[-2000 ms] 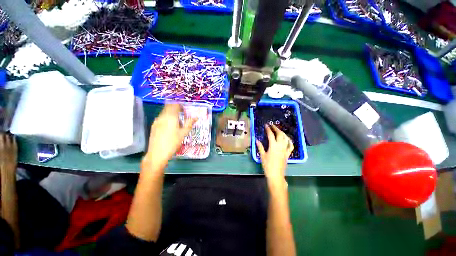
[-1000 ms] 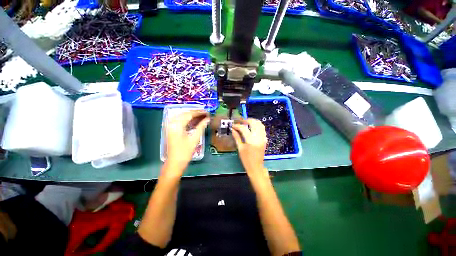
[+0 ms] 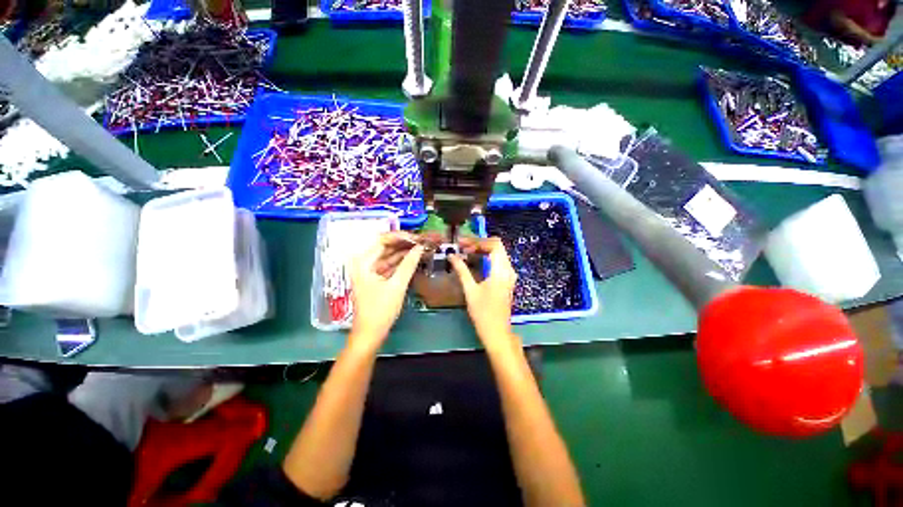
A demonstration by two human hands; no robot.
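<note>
The silvery fixture [image 3: 445,259] sits under the ram of the green hand press [image 3: 461,149], on the brownish base plate [image 3: 440,289]. My left hand [image 3: 384,277] is at the fixture's left side, with thumb and fingertips pinched on a thin rod [image 3: 408,241]. My right hand [image 3: 487,282] is at the fixture's right side, its fingertips close together at the dark slot; whether they hold a small part cannot be told. The clear box [image 3: 335,282] of white rods with red ends is left of the press. The small blue tray [image 3: 584,274] of black fittings is right of it.
The grey lever [image 3: 644,223] with its red ball [image 3: 780,360] reaches over the right side. A large blue rod tray [image 3: 241,163] lies behind the clear box. Frosted boxes [image 3: 186,259] stand left. A labelled bag [image 3: 709,210] and white container [image 3: 823,248] lie right.
Both hands moved from the clear box and small tray to the fixture. Over the last second, my left hand moved right, closer to the fixture. The red ball sits slightly lower than one second ago.
</note>
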